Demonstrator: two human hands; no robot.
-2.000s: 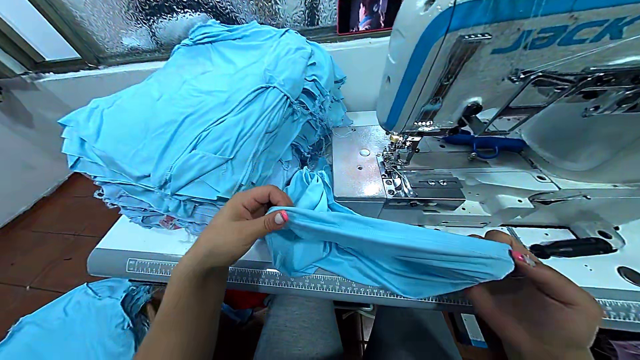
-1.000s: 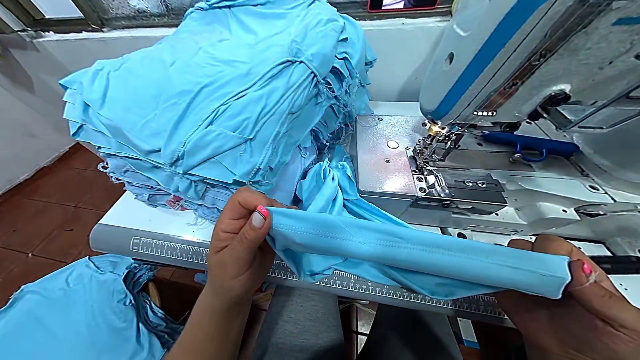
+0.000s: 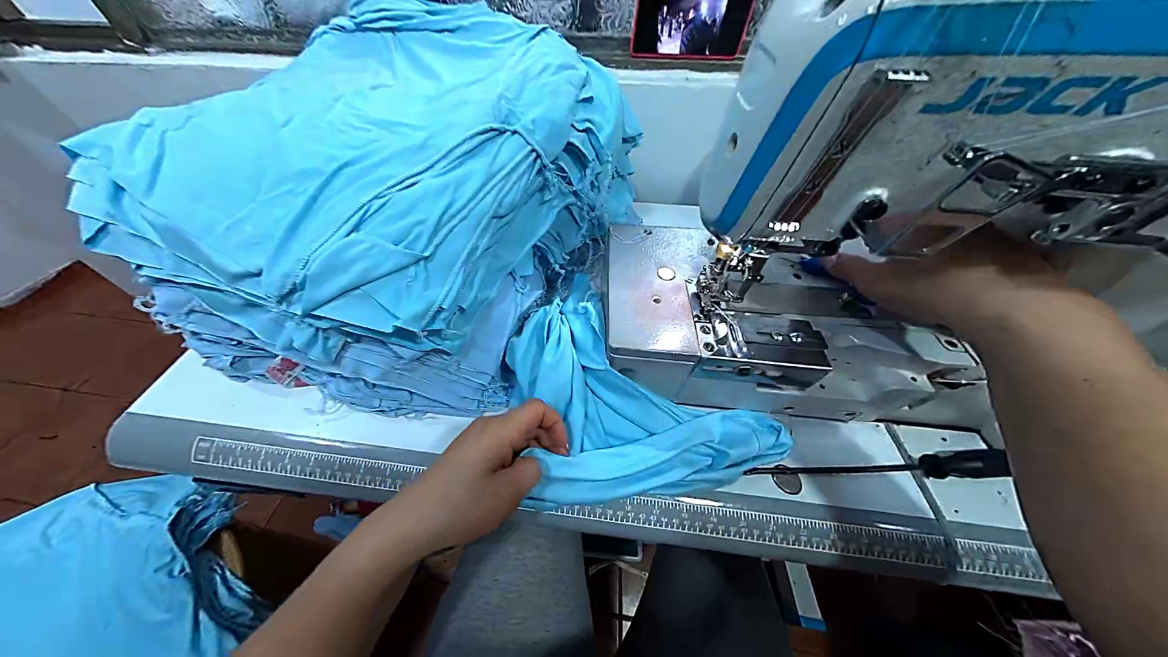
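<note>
My left hand (image 3: 502, 465) pinches the end of a light-blue knit fabric piece (image 3: 657, 456) at the table's front edge. The piece runs back between the fabric stack and the sewing machine bed, and its right end lies loose. My right hand (image 3: 899, 274) reaches under the arm of the Jack sewing machine (image 3: 821, 119), its fingers at a blue-handled tool (image 3: 821, 266), probably thread snips. The machine arm and the hand hide part of that tool, so the grip is unclear. The needle and presser foot area (image 3: 730, 274) is just left of it.
A tall stack of light-blue fabric pieces (image 3: 319, 182) stands left of the machine. A screwdriver (image 3: 963, 464) lies on the table at front right. Ruler tape (image 3: 776, 529) runs along the front edge. More blue fabric (image 3: 100, 566) hangs at lower left. A lit screen (image 3: 692, 27) leans at the window.
My right hand has let go of the fabric's right end and moved back under the machine arm to the blue-handled tool. The fabric, stretched between both hands before, now lies slack.
</note>
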